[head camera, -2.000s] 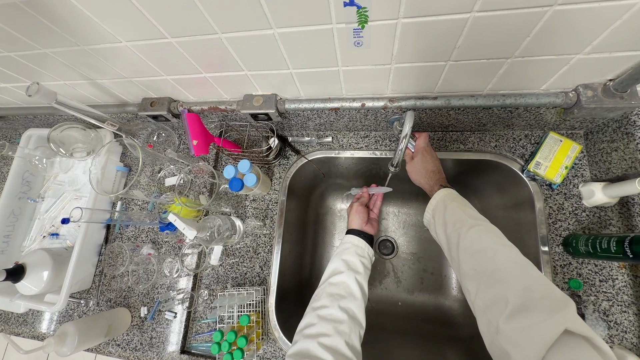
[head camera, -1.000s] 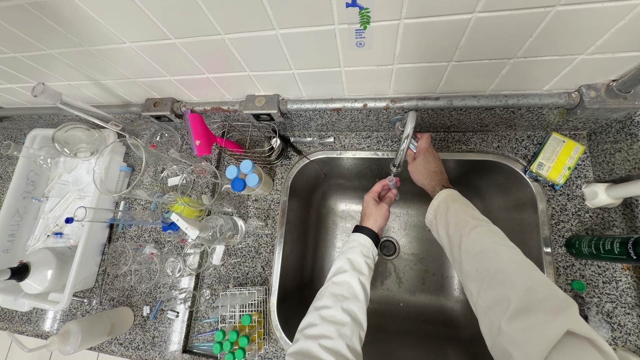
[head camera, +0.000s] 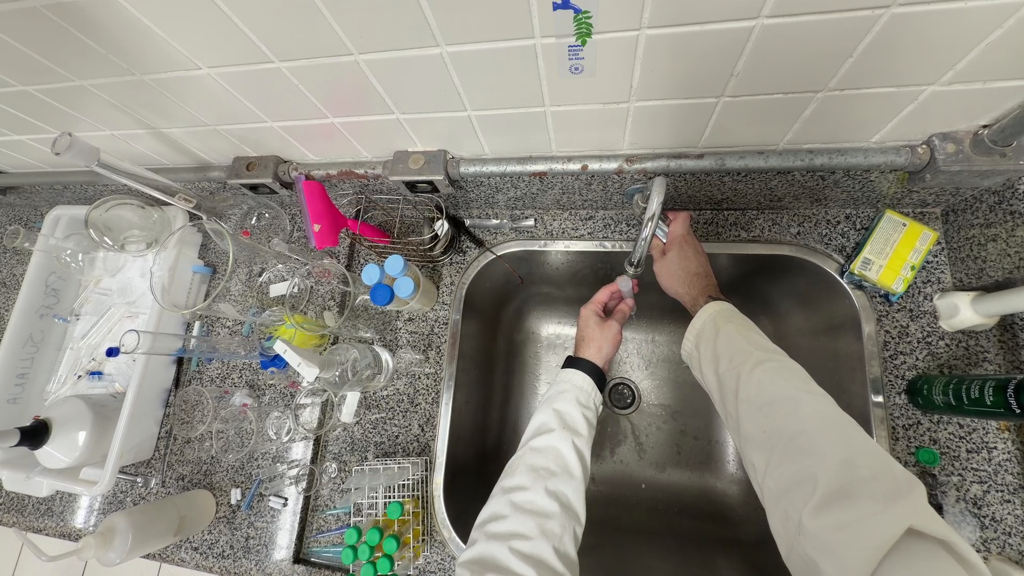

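My left hand grips a small translucent plastic tube, its upper end right beneath the spout of the curved metal faucet. At the faucet's base, my right hand has its fingers around the tap handle, which is partly hidden. Both hands are over the back of the stainless steel sink, and the drain lies below my left wrist. Whether water is running cannot be made out clearly.
Left of the sink stand laboratory glassware, blue-capped tubes, a wire rack of green-capped tubes and a white tray. Right of it lie a yellow sponge package and a green bottle.
The tube in my left hand lay roughly level two seconds ago; it now stands closer to upright under the spout. My right hand has stayed at the tap.
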